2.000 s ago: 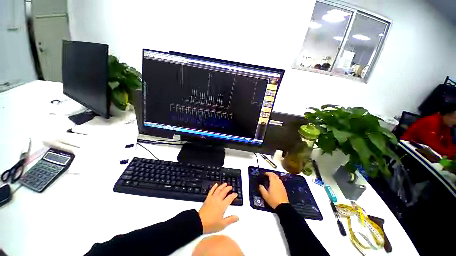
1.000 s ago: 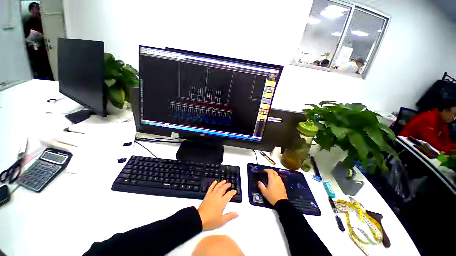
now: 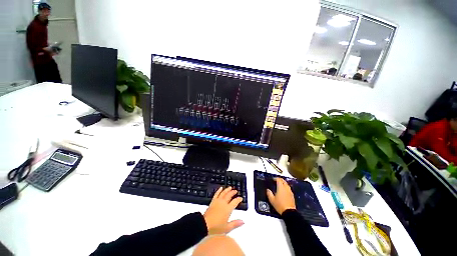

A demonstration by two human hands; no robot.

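Observation:
The monitor (image 3: 215,100) shows a dark screen with small white, red and blue outlines and coloured icons at its right edge. My left hand (image 3: 222,211) rests with spread fingers on the right end of the black keyboard (image 3: 170,181), its thumb over the white desk. My right hand (image 3: 281,196) lies curved on the dark mouse pad (image 3: 305,200), over the mouse, which it almost fully hides. Whether the fingers press anything cannot be told.
Right of the pad are pens (image 3: 336,200), a looped tape measure (image 3: 370,232), a green-lidded bottle (image 3: 303,159) and a potted plant (image 3: 361,140). At left are a calculator (image 3: 54,169), scissors (image 3: 22,169) and a second monitor (image 3: 95,80). A person (image 3: 42,45) stands near the door; another sits far right.
The view has shifted slightly, so the desk things sit a little lower and further right. The person at the door has come fully into view. Both hands keep their places on keyboard and pad.

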